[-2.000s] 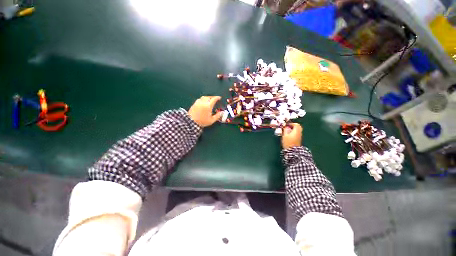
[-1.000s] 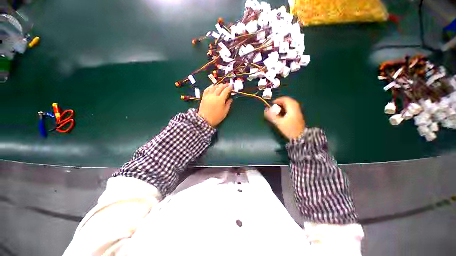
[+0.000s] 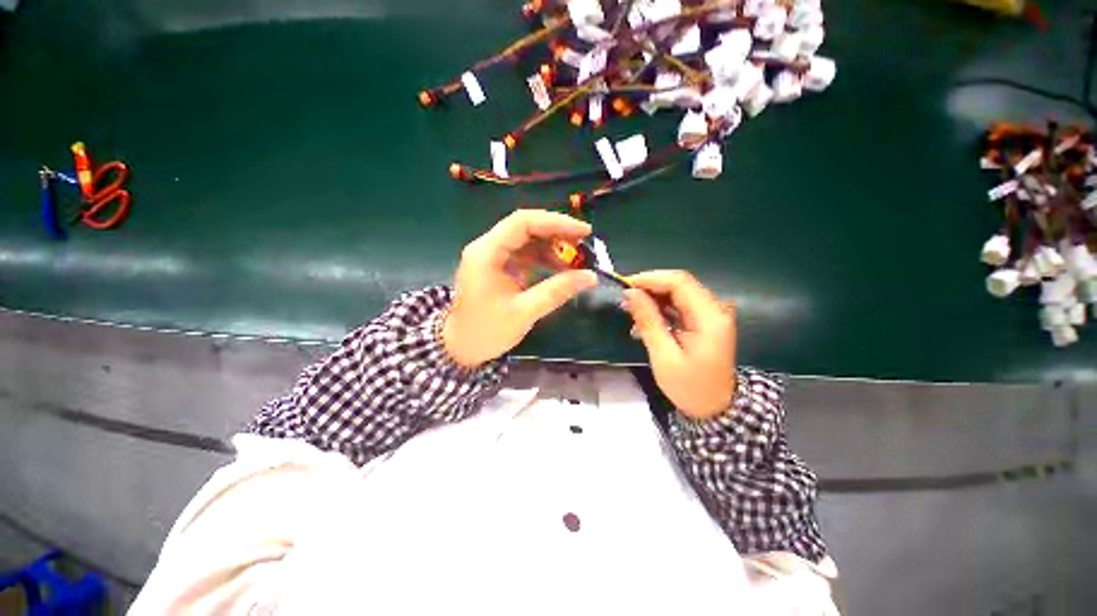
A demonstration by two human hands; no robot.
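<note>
A wire harness [image 3: 611, 277] is stretched between my two bare hands near the bench's front edge. My left hand [image 3: 520, 283] has its thumb and fingers around the orange connector [image 3: 570, 254] end. My right hand [image 3: 688, 335] pinches the wires just to the right; its fingers hide the rest of the harness. A white label [image 3: 602, 255] stands up between the hands. The main harness pile [image 3: 674, 72] lies beyond my hands, orange ends to the left and white connectors to the right.
A second harness pile [image 3: 1049, 229] lies at the right edge of view. Red-handled scissors [image 3: 106, 193] and a blue-handled tool [image 3: 49, 205] lie at the left. A thin black cable runs at the upper right. A blue object [image 3: 54, 590] is on the floor at lower left.
My hands have moved from the main pile towards the front edge, with one harness now between them. The orange end is now in my left hand. The view has shifted down.
</note>
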